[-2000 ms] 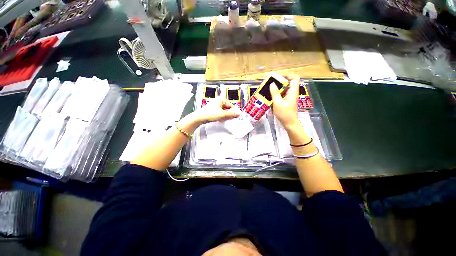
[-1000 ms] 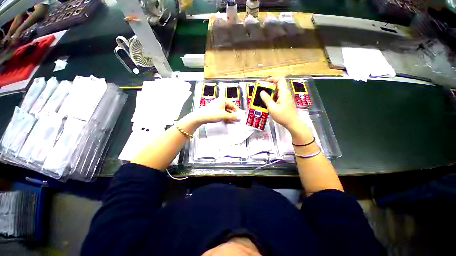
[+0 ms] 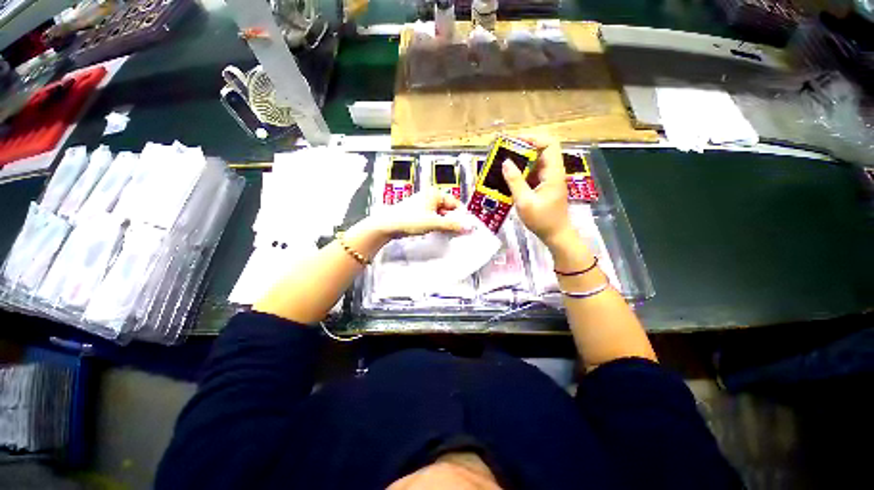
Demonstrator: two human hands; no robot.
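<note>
My right hand (image 3: 544, 196) holds a keypad phone (image 3: 503, 174), tilted, with its black screen in a yellow frame and red keypad facing up. My left hand (image 3: 419, 216) holds a white protective sleeve (image 3: 467, 251) by its upper edge. The phone's keypad end touches or overlaps the sleeve's mouth; how far it is inside cannot be told. Both are above a clear blister tray (image 3: 632, 260). Several keypad phones show in its far row, such as one phone (image 3: 447, 177). White sleeves lie in its near row, partly hidden by the held sleeve.
A pile of empty sleeves (image 3: 309, 196) lies left of the tray. Stacked trays of bagged phones (image 3: 222, 206) stand at far left. Behind are a metal post (image 3: 280, 72), a small fan (image 3: 264, 96), a yellow-brown board (image 3: 537, 115) and white sheets (image 3: 704, 119). A thin white cord (image 3: 335, 335) hangs at the bench edge.
The phone has tilted from near upright, and its keypad end now meets the sleeve. The sleeve has been lifted and spread out more below the phone. My left hand has hardly moved.
</note>
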